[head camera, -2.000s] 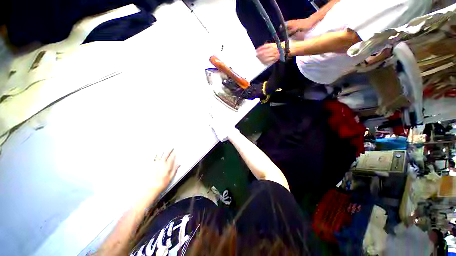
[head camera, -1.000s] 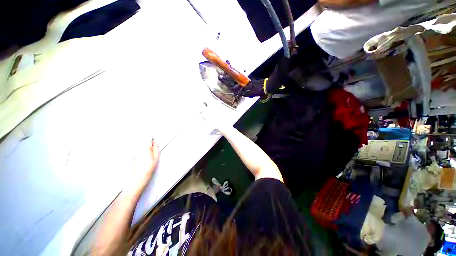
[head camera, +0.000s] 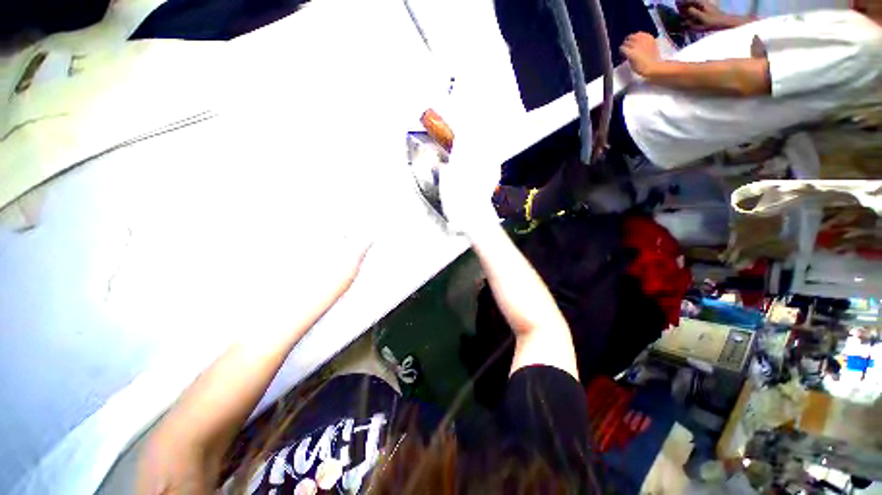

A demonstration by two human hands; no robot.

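Note:
The steam iron [head camera: 428, 174] stands on the white table near its front edge, its orange-brown handle partly covered by my right hand. My right hand [head camera: 469, 184], in a white glove, is closed over the handle. My left hand [head camera: 350, 269] is low over or on the table, left of the iron. It is washed out against the white, so its fingers and any fabric under them cannot be made out.
Cream fabric [head camera: 48, 126] lies along the table's far left side, with dark navy cloth [head camera: 208, 17] beyond. More dark cloth [head camera: 553, 53] lies at the upper right. A person in a white top [head camera: 706, 97] stands at the right. Grey and brown hoses [head camera: 580, 87] hang behind the iron.
My right hand has moved up from the table edge onto the iron's handle. My left hand has shifted right towards the iron. The other person's arm is back in view.

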